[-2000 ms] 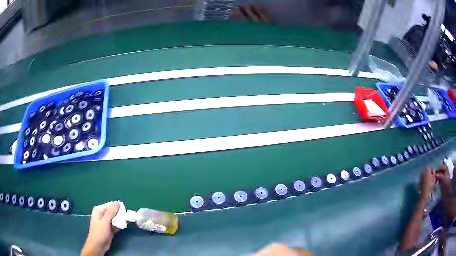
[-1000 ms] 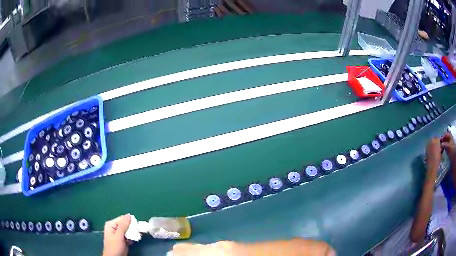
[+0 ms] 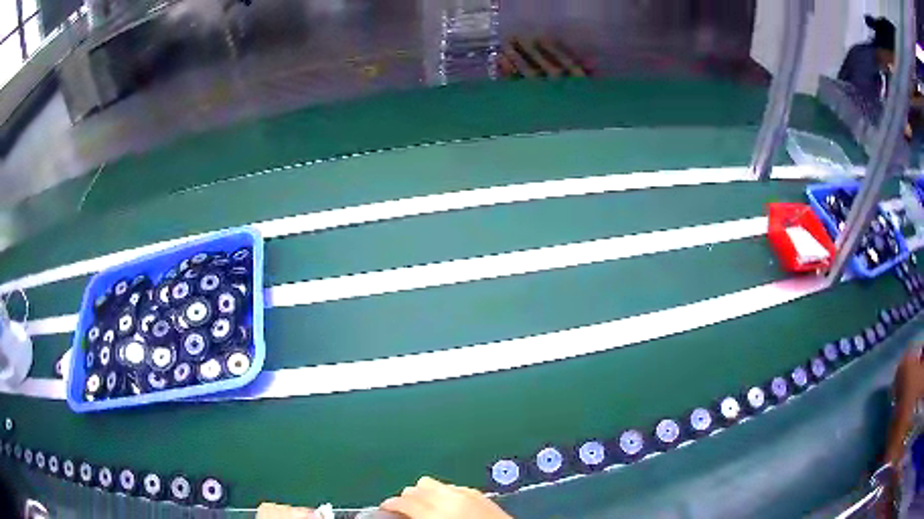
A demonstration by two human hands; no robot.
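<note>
My left hand (image 3: 287, 512) is cut off by the bottom edge; only its top shows, with a small bit of white wipe (image 3: 324, 511) at its fingers. My right hand (image 3: 444, 501) is just right of it, also cut off, knuckles up. A greyish sliver, perhaps the squeeze bottle, lies between the hands; the rest is out of the picture. Dark round parts with shiny centres stand along the near belt edge, in a row on the right (image 3: 592, 453) and another on the left (image 3: 152, 484), with the hands near the gap between them.
A blue tray (image 3: 259, 335) full of round parts stands on the green belt at the left. White strips (image 3: 527, 260) cross the belt. A red tray (image 3: 800, 238) and another blue tray (image 3: 866, 266) stand at the right by metal posts. A person's arm (image 3: 905, 405) shows at the right edge.
The view has shifted, so the hands sit lower in the picture. The bottle, clearly visible before, is almost out of view. My right hand has come left, close to my left hand.
</note>
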